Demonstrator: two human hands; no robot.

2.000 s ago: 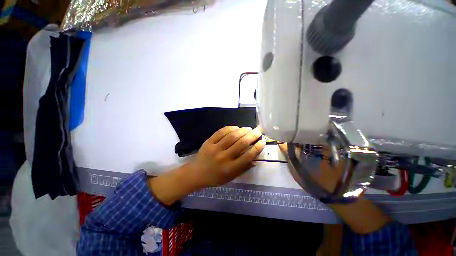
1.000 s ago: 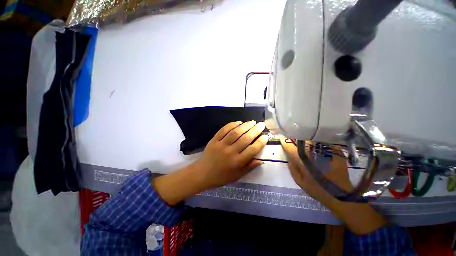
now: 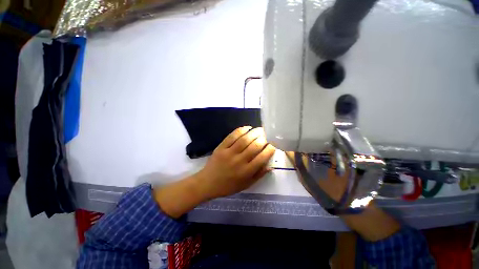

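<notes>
A dark fabric piece (image 3: 215, 126) with a slanted left end lies flat on the white table, its right end hidden under the sewing machine head (image 3: 388, 73). My left hand (image 3: 236, 163) lies on its lower right part, palm down, fingertips close to the needle area. My right hand (image 3: 323, 178) is partly hidden behind the curved metal guard (image 3: 367, 173); its fingertips are near the needle area. Whether it holds anything cannot be told. The needle and presser foot are hidden by the head.
A stack of dark cut pieces (image 3: 50, 131) hangs at the left table edge over white cloth and a blue patch (image 3: 75, 94). Red (image 3: 413, 188) and green (image 3: 436, 181) scissor handles lie at the right. A ruler strip (image 3: 252, 206) runs along the front edge; a red basket (image 3: 184, 252) is below.
The whole view has shifted slightly. The fabric's left end now shows farther from the stack and a little closer to the machine head. My left hand has stayed on the fabric.
</notes>
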